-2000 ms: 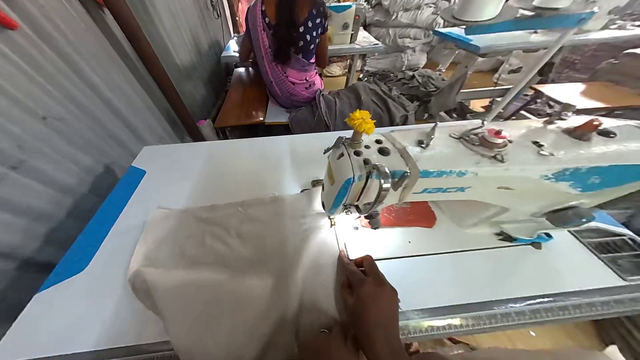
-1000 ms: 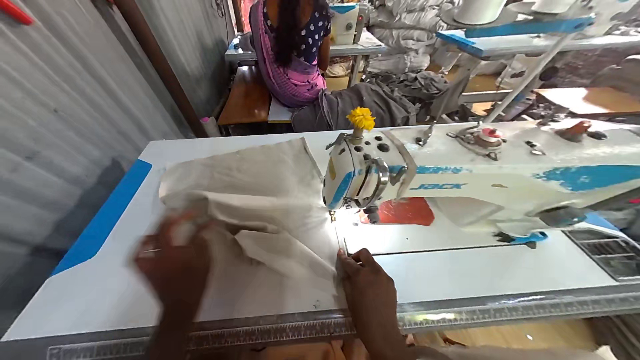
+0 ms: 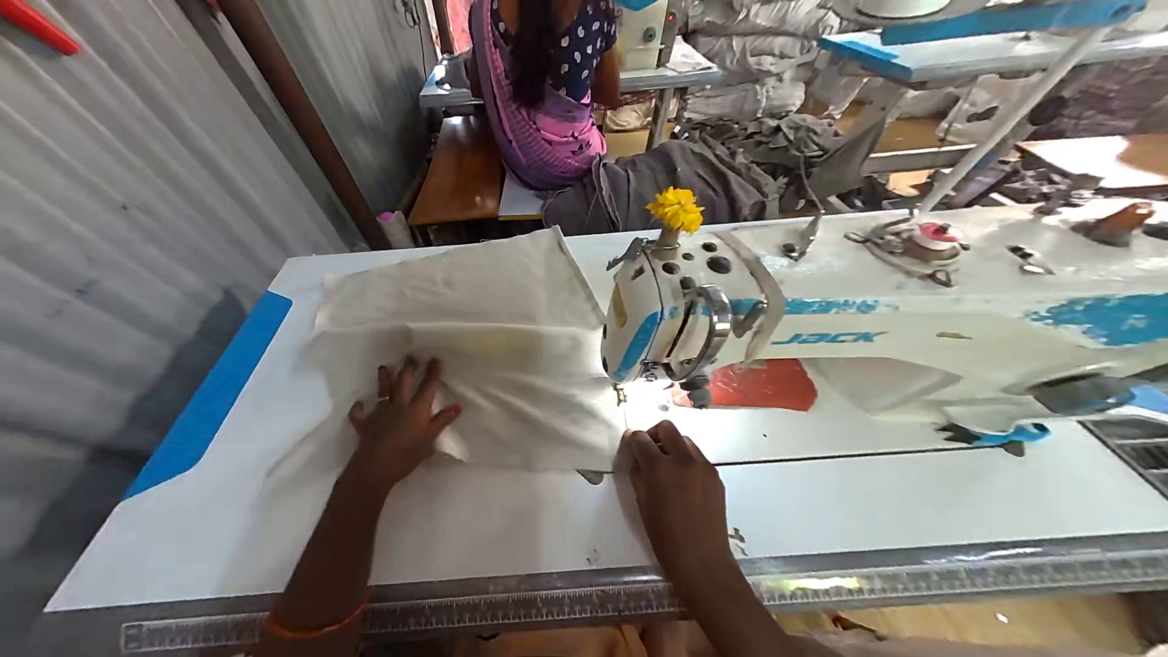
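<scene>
A beige fabric piece (image 3: 520, 365) lies on the white sewing table, its right edge beside the needle area of a Jack sewing machine (image 3: 675, 319). My left hand (image 3: 399, 415) rests on the fabric's lower left part with its fingers spread. Near the needle, my right hand (image 3: 671, 465) pinches the fabric's right edge between thumb and fingers. The machine's lamp lights the spot just beyond those fingertips. Wrinkles run across the cloth between the two hands.
A clear ruler (image 3: 511, 607) runs along the table's front edge. Blue thread snips (image 3: 1004, 435) lie right of the machine's throat. A corrugated metal wall (image 3: 119, 210) stands at left. Beyond the table, a person (image 3: 552, 91) sits at another machine beside heaped grey cloth (image 3: 675, 178).
My left hand, blurred above the cloth one second ago, now lies flat on it. The fabric, bunched then, is spread flatter. My right hand stays near the needle.
</scene>
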